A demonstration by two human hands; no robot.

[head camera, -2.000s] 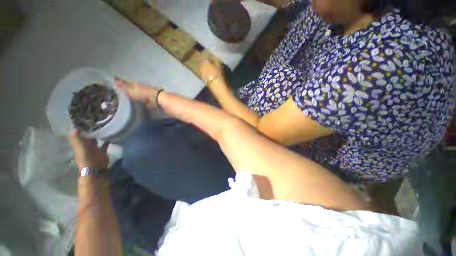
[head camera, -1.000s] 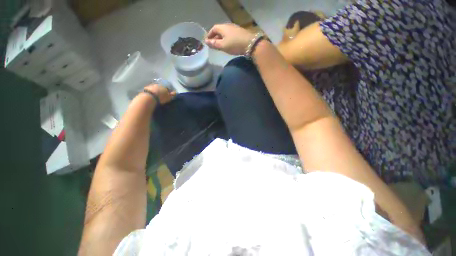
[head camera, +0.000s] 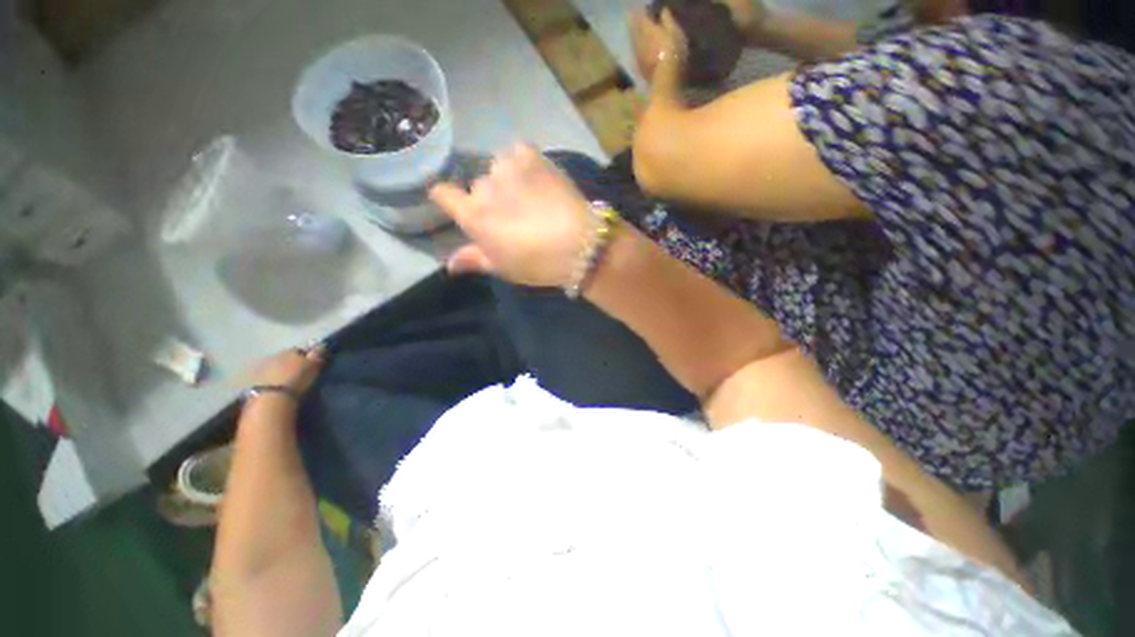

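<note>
A cloudy round tub (head camera: 423,162) with a heap of small dark parts (head camera: 383,116) stands on the grey tabletop (head camera: 268,75), on top of another round pale piece (head camera: 413,214). My right hand (head camera: 517,222) is just in front and to the right of the tub, fingers apart, nothing seen in it. My left hand (head camera: 294,370) is low at the bench edge beside my thigh; its fingers are partly hidden. A faint clear round lid or tray (head camera: 289,268) lies left of the tub, with a clear crinkled container (head camera: 199,189) beyond it.
A white scrap (head camera: 183,361) lies near the left bench edge. White cartons (head camera: 69,479) are at far left. A wood strip (head camera: 579,56) crosses the bench. A person in a floral dress (head camera: 983,224) sits at right, holding a dark brown round piece (head camera: 707,40).
Both hands were on the tub two seconds ago; both are now off it. Since one second ago my right hand has moved down from the tub's rim, and my left hand lower. The view has shifted.
</note>
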